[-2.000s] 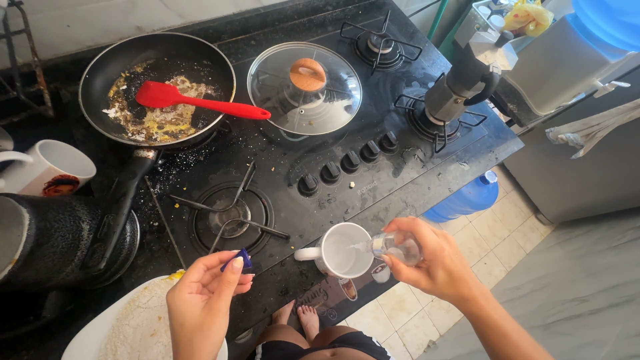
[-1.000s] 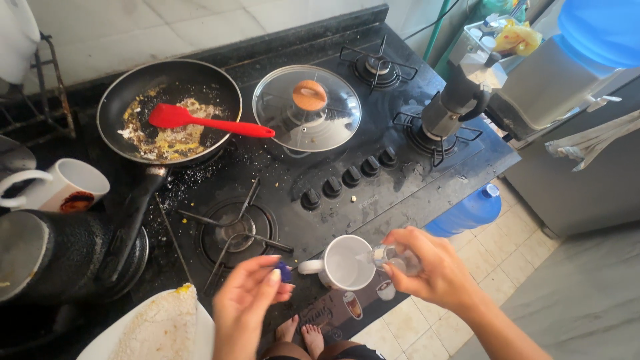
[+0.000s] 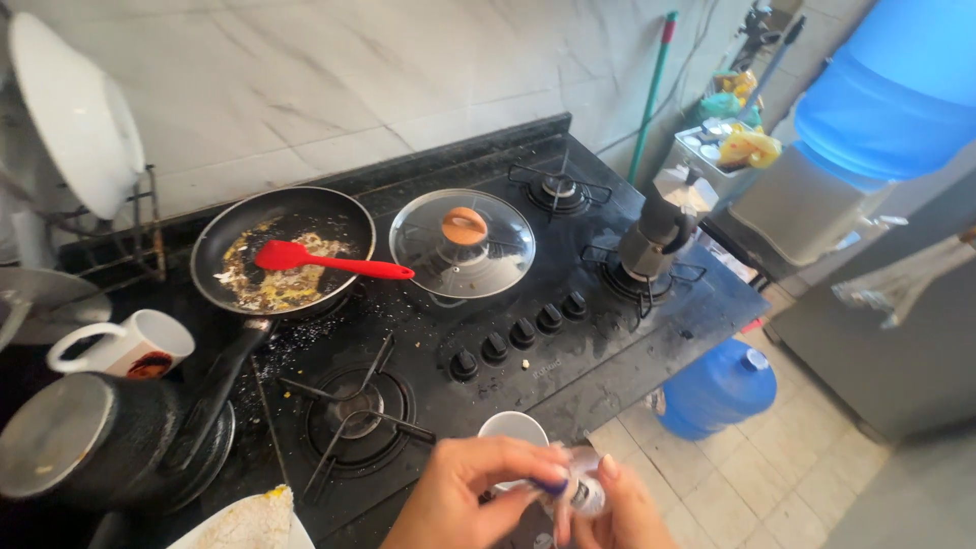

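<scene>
Close together at the bottom centre are my two hands. My left hand (image 3: 484, 488) pinches a dark blue cap (image 3: 550, 485) against the neck of a small clear bottle (image 3: 589, 494), which my right hand (image 3: 621, 507) holds. Whether the cap is seated cannot be told, as fingers cover it. Just behind them a white mug (image 3: 515, 428) stands at the stove's front edge, partly hidden. A black frying pan (image 3: 200, 263) with browned yellow residue sits at the back left, a red silicone spatula (image 3: 347, 264) resting across it. A glass lid (image 3: 496, 278) lies right of the pan.
A moka pot (image 3: 644, 248) stands on the right burner. At the left are a black saucepan (image 3: 126, 431) and a tilted white mug (image 3: 164, 339). A plate (image 3: 301, 537) with flatbread (image 3: 248, 522) is at the bottom left. A blue water jug (image 3: 717, 389) stands on the floor.
My left hand has brought the blue cap over to the bottle. The bottle, tilted over the mug earlier, is now in front of it. The view has tipped up toward the wall.
</scene>
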